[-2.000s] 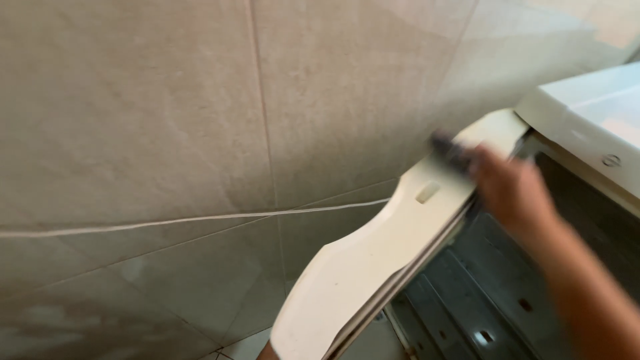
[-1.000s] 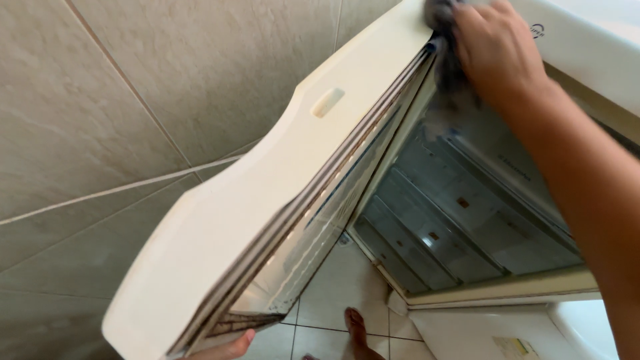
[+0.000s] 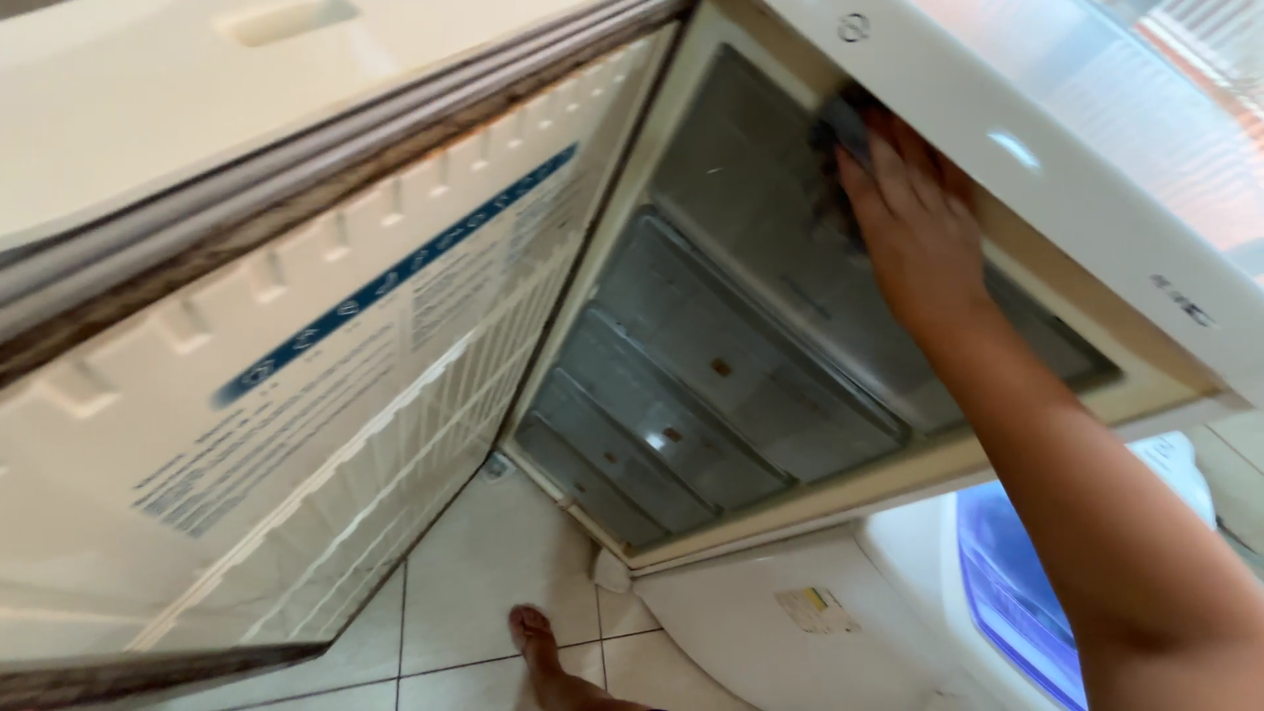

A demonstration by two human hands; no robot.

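My right hand [image 3: 913, 217] holds a dark cloth [image 3: 841, 128] against the upper front edge of an upright freezer's interior, just below the white top panel [image 3: 1017, 148]. The freezer door [image 3: 296, 346] stands open on the left; its inner side bears a blue strip and printed text. Along the door's edge runs a grey gasket [image 3: 326, 128] with dark brown grime beside it. Inside the cabinet are several translucent grey drawer fronts [image 3: 731, 346]. My left hand is out of view.
A white appliance with a blue translucent lid [image 3: 1017, 583] stands beside the freezer at the lower right. The floor has pale tiles [image 3: 474, 553]. A foot in a sandal [image 3: 533, 627] shows at the bottom.
My right hand has moved with the cloth from the door's top edge to the cabinet's upper inner edge. My left hand, at the door's lower edge a second ago, has left the view.
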